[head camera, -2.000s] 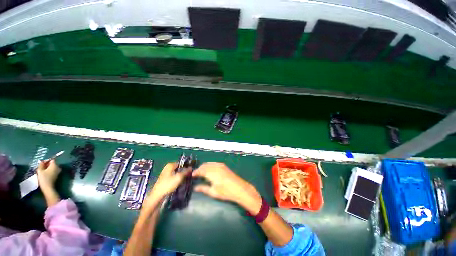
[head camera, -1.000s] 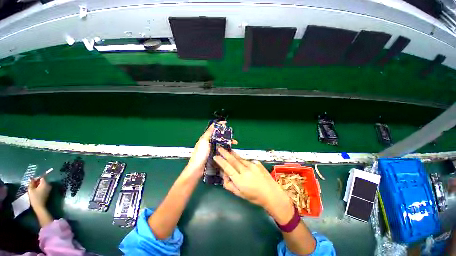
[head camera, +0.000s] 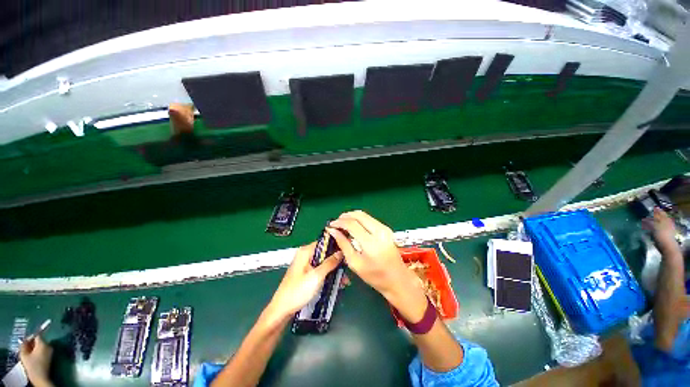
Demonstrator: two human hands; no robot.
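A phone assembly (head camera: 319, 298) is held tilted above the green bench in front of me. My left hand (head camera: 300, 281) grips its side, with the fingers near its middle. My right hand (head camera: 368, 249) is at its upper end, fingertips together on the top edge; whether they pinch a small piece is too small to tell. The red parts bin (head camera: 452, 308) with tan curled strips (head camera: 426, 278) is partly hidden behind my right forearm.
Two phone assemblies (head camera: 172, 349) lie at the left, beside small black parts (head camera: 79, 326) and a neighbour's hand. Pads on a white liner (head camera: 514, 281), a blue tray (head camera: 586, 272) and another person's arm are right. Phone units lie on the belt (head camera: 363, 200).
The held phone assembly is lower and nearer the bench. My right fingers have moved from its middle to its upper end. The view has turned rightward, and another person's arm shows at right.
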